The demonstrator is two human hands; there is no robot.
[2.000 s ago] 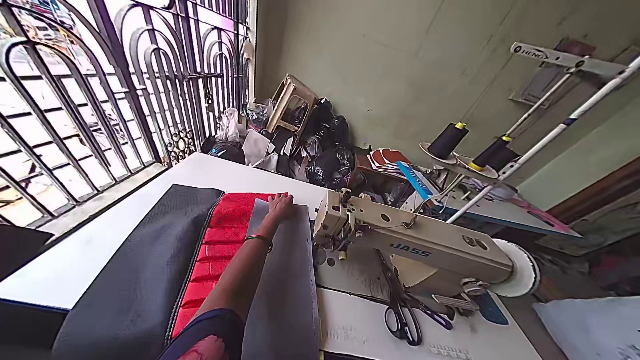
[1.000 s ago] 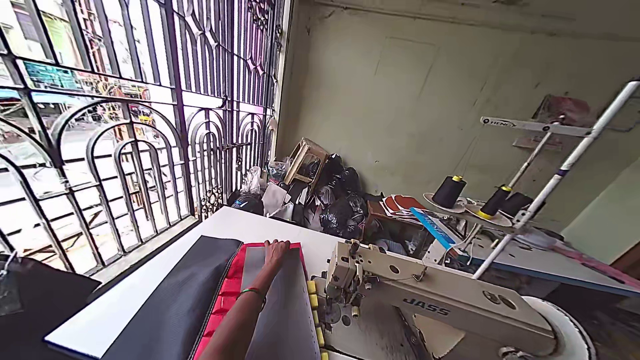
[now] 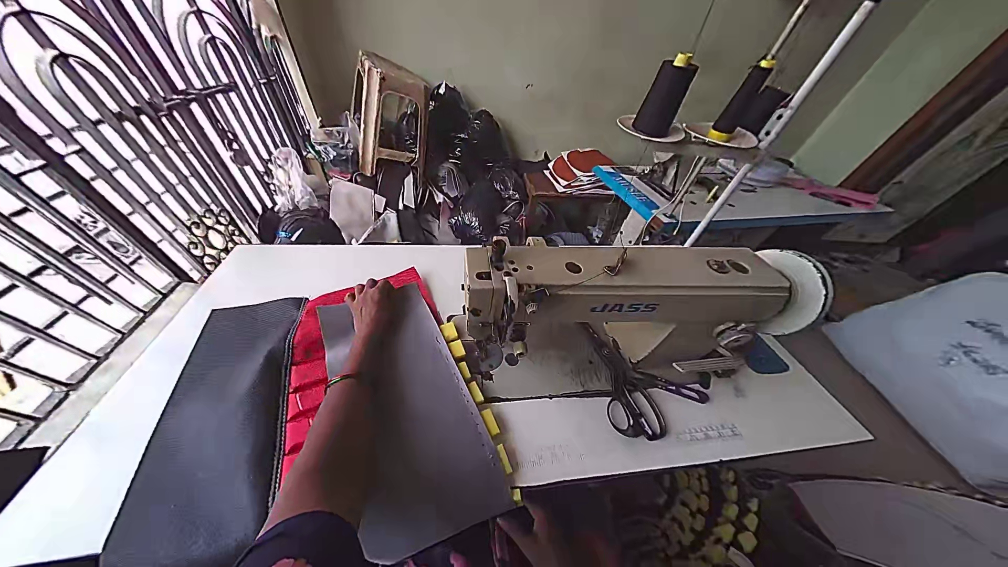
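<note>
My left hand (image 3: 368,305) presses flat on the far end of a grey panel (image 3: 433,441), which lies over red pleated material (image 3: 309,358). A black textured sheet (image 3: 205,394) is stitched along the red material's left side. Yellow foam blocks (image 3: 490,421) poke out along the grey panel's right edge, close to the needle area of a beige sewing machine (image 3: 630,283). My right hand (image 3: 543,535), dim at the bottom edge, is near the panel's lower right corner; its fingers are partly hidden.
Black-handled scissors (image 3: 636,413) and a second, purple-handled pair (image 3: 681,387) lie on the white table (image 3: 787,425) under the machine arm. Cones of black thread (image 3: 665,98) stand behind. More yellow blocks (image 3: 720,512) are heaped below the table's front edge. Plastic bags (image 3: 480,209) and a stool (image 3: 390,110) are by the wall.
My right hand has come into view at the bottom. The left hand stays on the panel's far end. The view has tipped down and shifted.
</note>
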